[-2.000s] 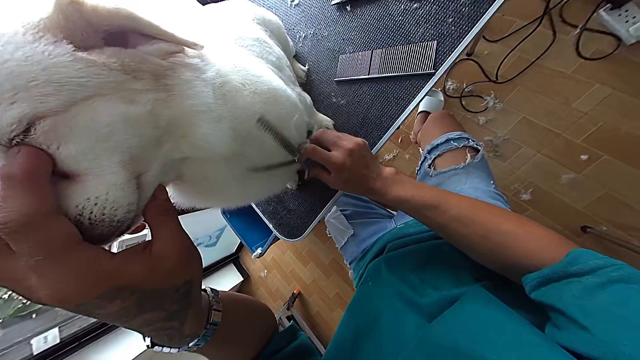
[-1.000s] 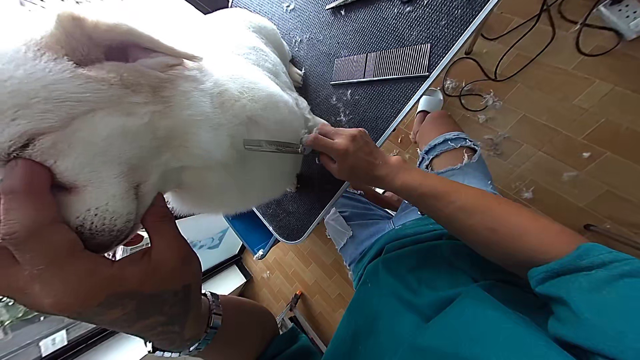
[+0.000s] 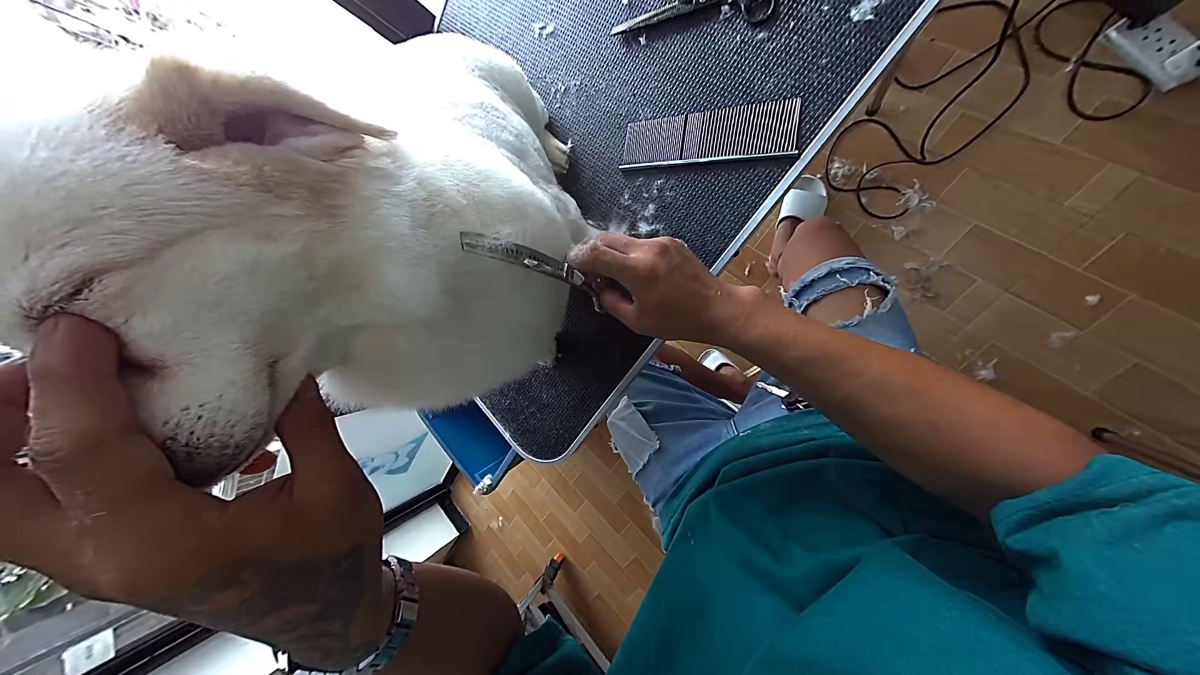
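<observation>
A white dog (image 3: 450, 197) with short fur and a tan ear is on the grooming table at the left, its muzzle hanging low. My left hand (image 3: 197, 506), with a watch on its wrist, grips the dog's muzzle, thumb on one side near the mouth. My right hand (image 3: 656, 281) holds thinning shears (image 3: 520, 255) by the handles. Their blades lie nearly together against the fur of the dog's chest or neck. The handles are mostly hidden by my fingers, and a tuft of cut fur clings to them.
On the black textured grooming table (image 3: 581, 398) lie a metal comb (image 3: 712, 133), scissors (image 3: 670, 14) and loose fur. Black cables (image 3: 1017, 56) run over the tiled floor (image 3: 1078, 253) to a power strip (image 3: 1153, 47). A blue object (image 3: 469, 441) is below the table corner.
The thinning shears stood open two seconds ago; their blades are now nearly together. My left hand keeps its hold on the muzzle.
</observation>
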